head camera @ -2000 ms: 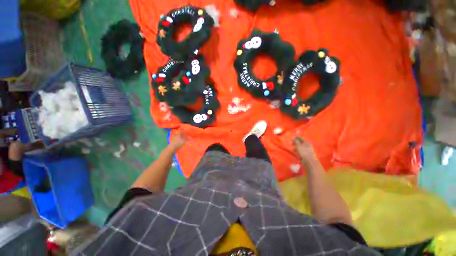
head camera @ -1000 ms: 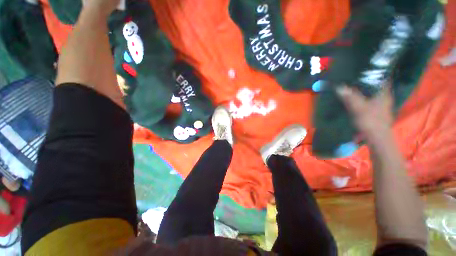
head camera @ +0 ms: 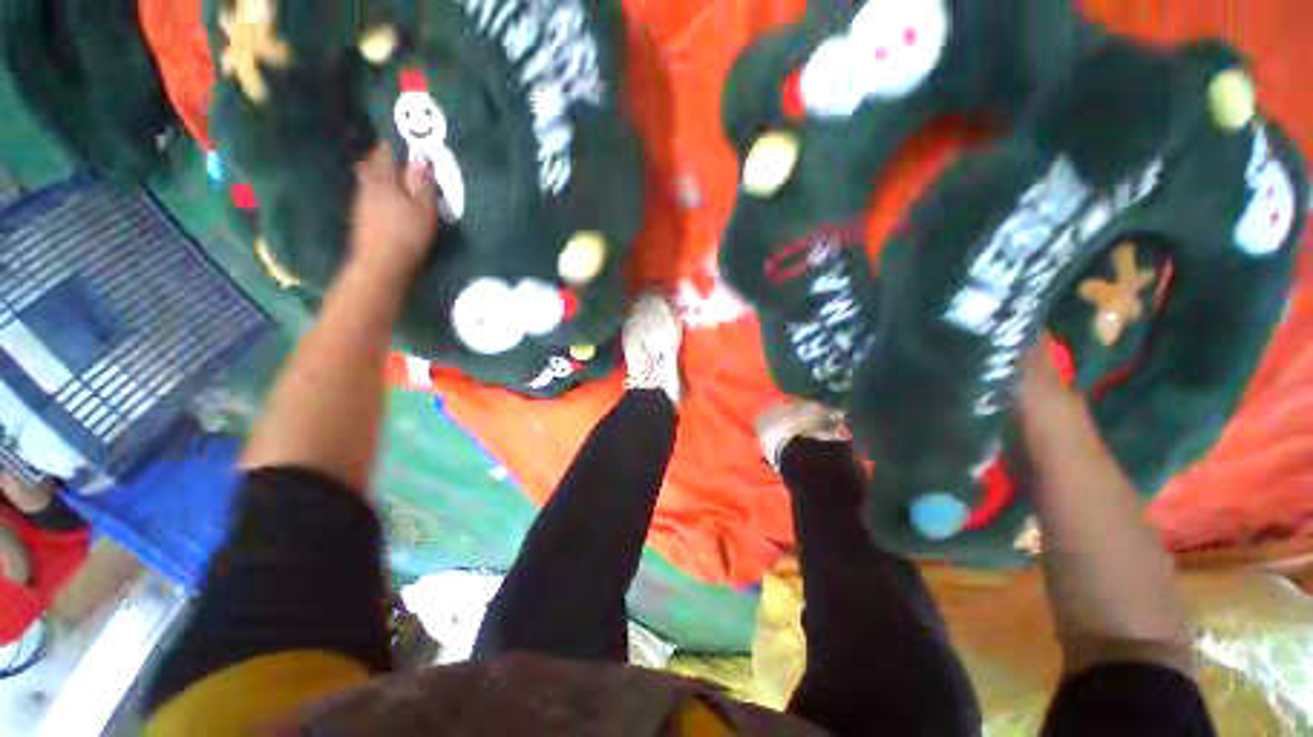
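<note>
Dark green plush Christmas wreaths lie bunched in two groups. My left hand (head camera: pixel 392 209) grips a wreath (head camera: pixel 483 238) at the left, beside a snowman appliqué (head camera: pixel 422 127); part of the fingers is hidden in the plush. My right hand (head camera: pixel 1040 396) is on the inner edge of a wreath (head camera: pixel 922 389) at the right, its fingers mostly hidden. That wreath overlaps others with white MERRY CHRISTMAS lettering, a gingerbread appliqué (head camera: pixel 1119 292) and yellow pompoms (head camera: pixel 1231 98).
The orange-red sheet (head camera: pixel 706 490) lies under the wreaths and my feet. A blue basket (head camera: pixel 108 317) and a blue crate (head camera: pixel 173 497) stand at the left. Yellow sack material (head camera: pixel 950 634) lies at the lower right. Part of another person in red (head camera: pixel 43 569) shows at the left edge.
My left hand has moved down and right onto the left wreaths. My right hand has moved slightly down. The wreaths on both sides are now bunched closer and look larger.
</note>
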